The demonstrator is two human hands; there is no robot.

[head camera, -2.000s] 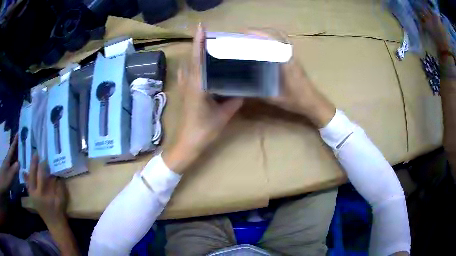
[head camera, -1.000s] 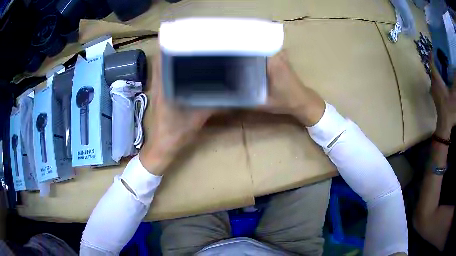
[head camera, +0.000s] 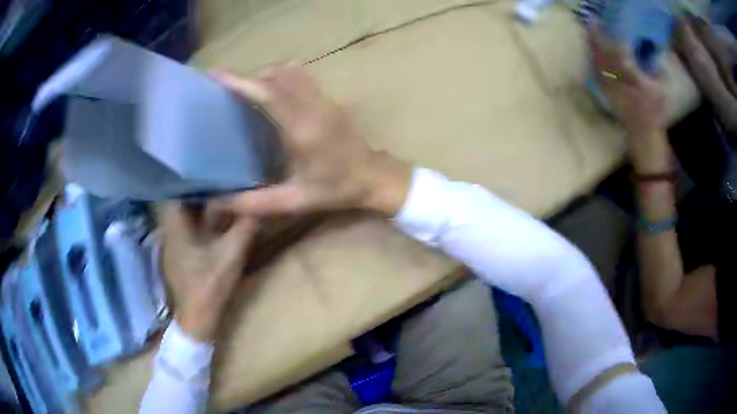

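A pale blue-grey unit carton (head camera: 202,129) is held up at the upper left, blurred, with its open end and raised flaps towards the left. My right hand (head camera: 315,145) is shut on the carton's right end. My left hand (head camera: 206,259) is under the carton with its fingers against it; part of its grip is hidden behind the carton. The inside of the carton is too blurred to tell.
Several printed fan cartons (head camera: 89,283) stand in a row at the left with whitish sleeves among them. Kraft paper (head camera: 452,105) covers the table. Another person's hands (head camera: 638,89) hold a blue carton at the upper right.
My hands have moved left with the carton, and it is turned so its open end faces left. The view has swung right, and the neighbour's hands now show more.
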